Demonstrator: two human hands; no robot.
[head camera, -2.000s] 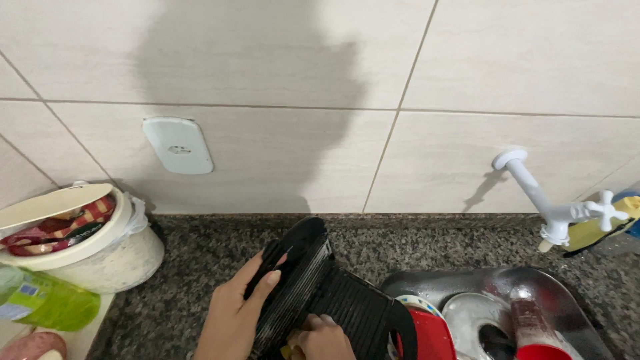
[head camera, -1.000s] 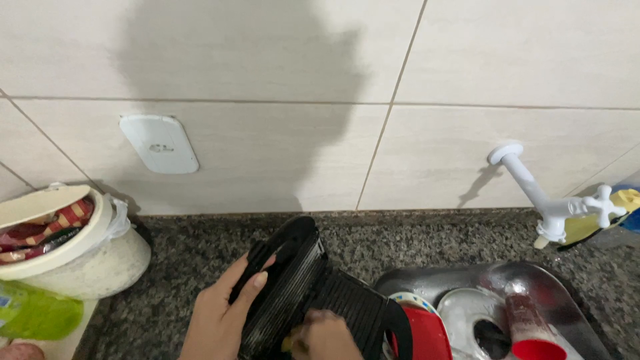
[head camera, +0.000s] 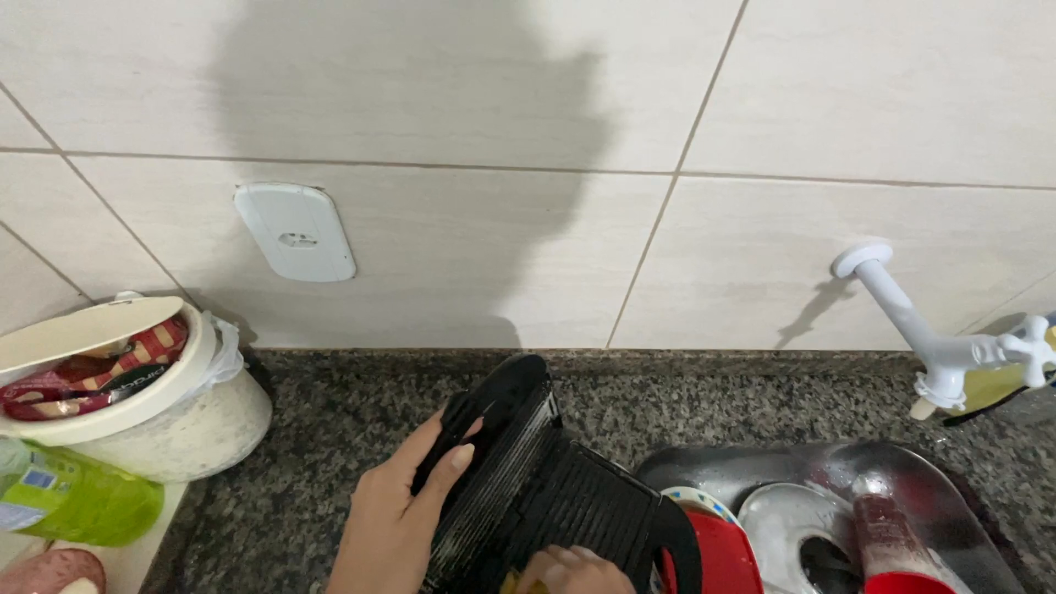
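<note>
A black ribbed contact grill (head camera: 577, 495) stands opened on the granite counter, with whitish residue on the ridges of its raised lid. My left hand (head camera: 412, 495) grips the lid's black edge, thumb on top. Low in the frame, my right hand (head camera: 569, 571) rests on the lower ribbed plate, its fingers closed around something yellow, probably a sponge (head camera: 524, 582), which is mostly hidden. The grill's curved black handle (head camera: 681, 536) lies close to the sink.
A steel sink (head camera: 792, 454) holds a red item (head camera: 726, 553), a metal lid and a red cup. Above it juts a white tap (head camera: 907, 322). At left stand a cream waste bin (head camera: 190, 437) and a green liquid bottle (head camera: 99, 499). A wall outlet (head camera: 295, 235) is behind.
My right hand has shifted over the lower ribbed plate. My left hand has kept its hold on the lid.
</note>
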